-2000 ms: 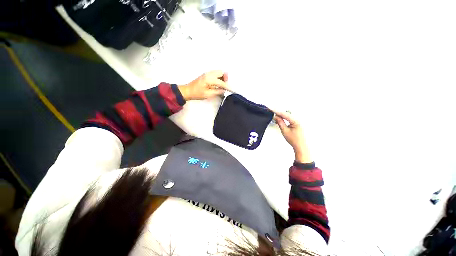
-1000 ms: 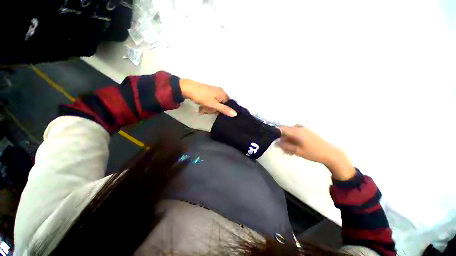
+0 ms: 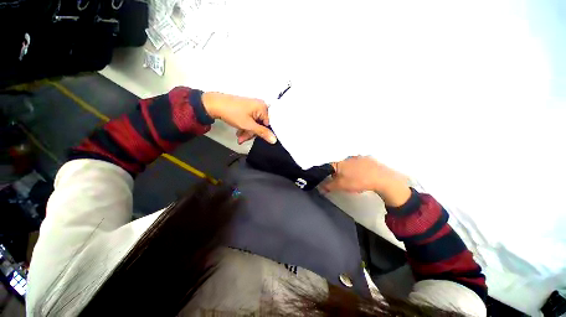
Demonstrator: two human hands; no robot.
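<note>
A small black pouch (image 3: pixel 276 159) hangs between my two hands at the table's near edge, in front of the grey apron. It is bent and sags in the middle, with a white logo near its right end. My left hand (image 3: pixel 251 121) pinches its upper left corner between thumb and fingers. My right hand (image 3: pixel 352 176) holds its right end; the fingers there are slightly blurred. The pouch's opening and zipper cannot be made out.
A small dark piece with a pale tip (image 3: pixel 285 90) lies on the white table (image 3: pixel 403 80) beyond my left hand. White printed sachets (image 3: pixel 162 32) lie at the far left. Black bags with metal hooks (image 3: pixel 74 37) are heaped at upper left. Crumpled clear sheeting (image 3: pixel 506 263) lies at lower right.
The pouch has gone from flat to bent and sagging. Both hands have shifted slightly left since a second ago. The small dark piece now shows on the table.
</note>
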